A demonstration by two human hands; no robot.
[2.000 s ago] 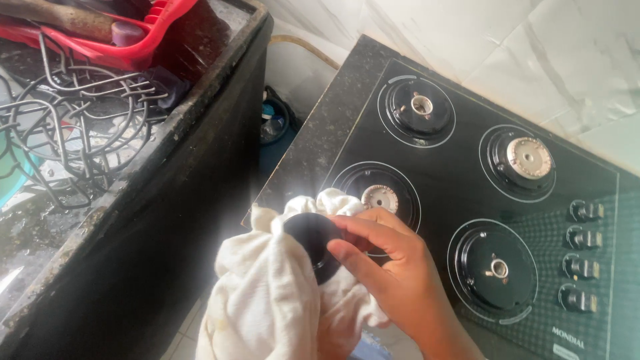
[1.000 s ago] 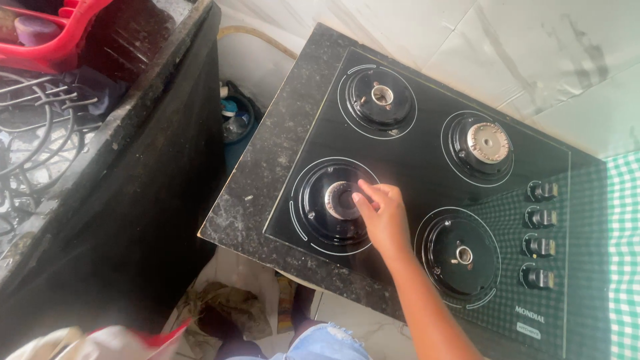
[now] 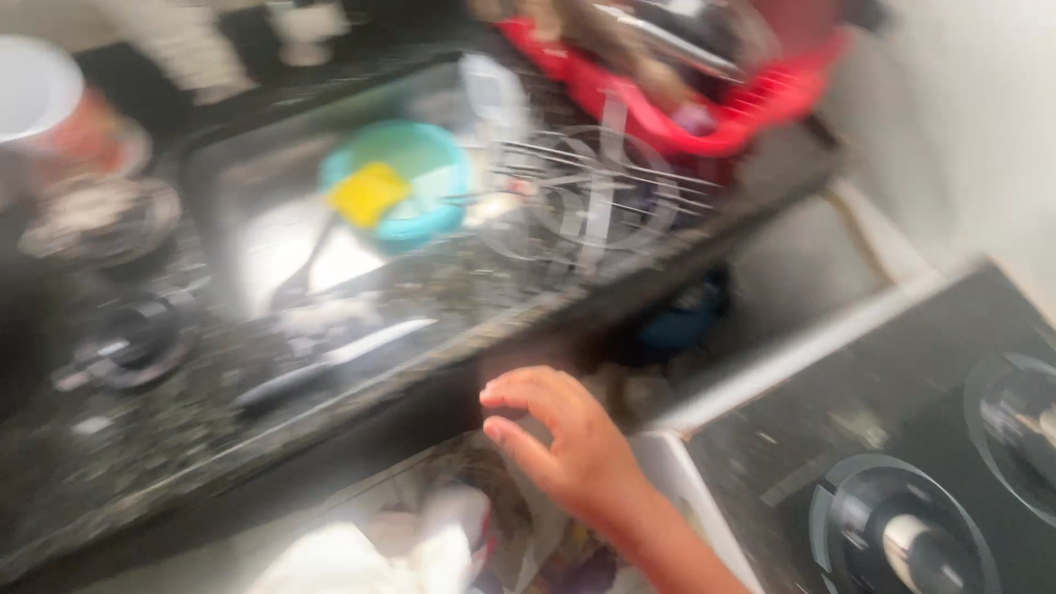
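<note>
My right hand [image 3: 569, 445] is in the air over the gap between the granite counter and the stove, thumb and fingers apart, holding nothing. Below and left of it, a blurred white cloth [image 3: 371, 553] shows at the bottom edge; my left hand is not visible. At the lower right lies the black glass cooktop [image 3: 792, 462], where a dark burner cap [image 3: 945, 561] sits off-centre on the pale ring of the nearest burner. On the counter at left are a round black burner part [image 3: 136, 342] and a knife [image 3: 338, 359].
The granite counter [image 3: 462, 338] holds a sink with a turquoise bowl [image 3: 429, 190] and yellow sponge [image 3: 369, 195]. Wire pan supports [image 3: 598, 194] lie beside a red dish rack [image 3: 718, 124]. A blue container [image 3: 681, 322] stands low in the gap between counter and stove.
My right hand was at the near left burner one second ago and is now away from the cooktop, toward the counter. Earlier it held a black cap against the cloth. The view has swung left.
</note>
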